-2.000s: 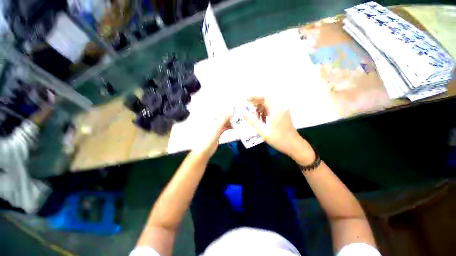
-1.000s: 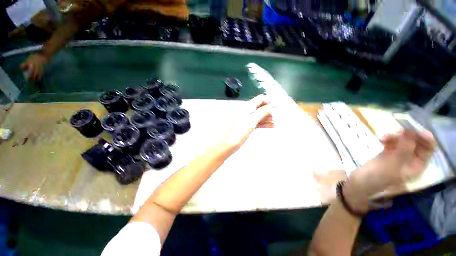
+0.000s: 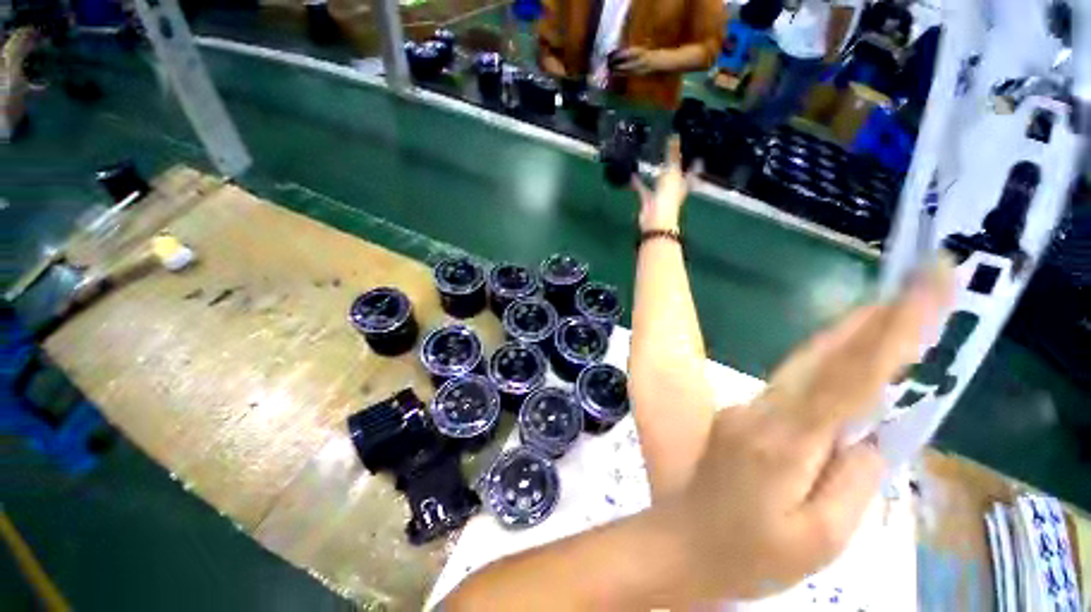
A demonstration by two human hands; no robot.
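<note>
My left hand (image 3: pixel 778 490) is large and blurred in the foreground, gripping a white adhesive strip (image 3: pixel 957 341) with dark die-cut shapes that rises at the right. My right hand (image 3: pixel 664 197), with a dark bracelet, is stretched over the green belt, fingers spread and empty. Just beyond it is a black housing (image 3: pixel 622 146); whether they touch cannot be told. Several glossy black cylindrical housings (image 3: pixel 522 485) stand in a cluster on the bench, ringed ends up. Beside them, two black housings (image 3: pixel 390 430) lie on their sides.
The worn tan bench (image 3: pixel 263 347) is partly covered by a white sheet (image 3: pixel 598 502). A stack of strips (image 3: pixel 1035 556) lies at lower right. Beyond the green belt (image 3: pixel 323 132) stand a person in an orange top (image 3: pixel 688 36) and trays of black parts (image 3: pixel 826 173). A metal post (image 3: pixel 192 90) rises at left.
The view has turned and shifted. My right hand has gone from the right side of the bench to out over the belt. My left hand and its strip are much closer to the camera.
</note>
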